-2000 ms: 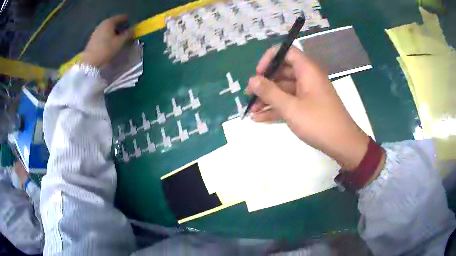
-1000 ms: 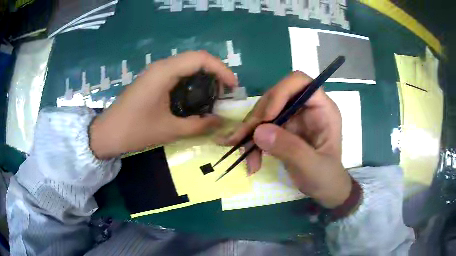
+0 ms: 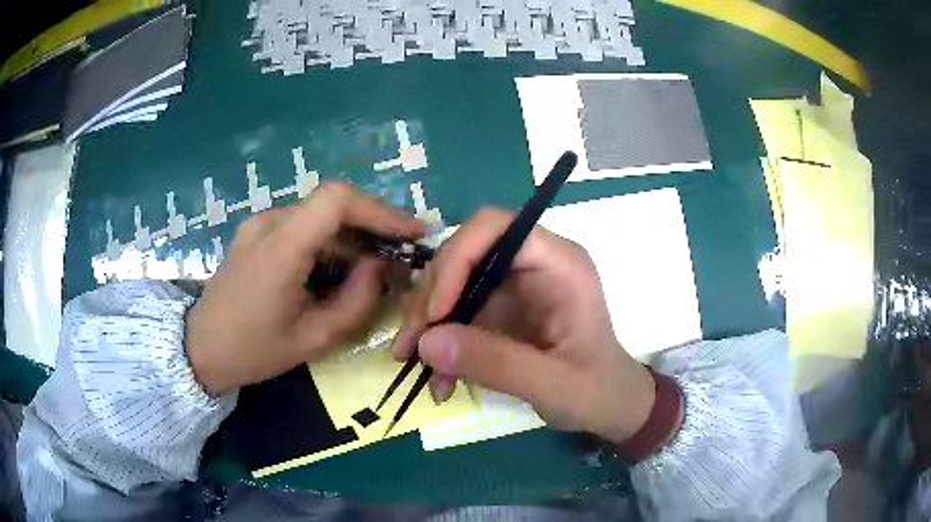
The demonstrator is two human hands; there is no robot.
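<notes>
My left hand (image 3: 291, 275) holds a dark round module (image 3: 393, 248) between its fingers, partly hidden by them. My right hand (image 3: 521, 316) holds black tweezers (image 3: 510, 235), with the two points apart and directed down. The points are beside a small black pad (image 3: 365, 417) on yellow release paper (image 3: 342, 382). A black adhesive sheet (image 3: 281, 423) lies on the left part of that paper, partly under my left hand. The fingertips of both hands are close together. Grey T-shaped pieces (image 3: 257, 192) are stuck in a row on the green mat (image 3: 470, 112).
A grey-white die-cut sheet (image 3: 439, 33) lies at the back. A grey adhesive sheet (image 3: 643, 122) and a white sheet (image 3: 643, 265) lie beyond and right of my right hand. Yellow paper (image 3: 827, 235) is piled at right. More grey sheets (image 3: 128, 71) are stacked at upper left.
My left hand came from the grey stack and now holds the module, which has turned from its flat face since a second ago. The white sheet has uncovered the yellow paper; the tweezers have opened.
</notes>
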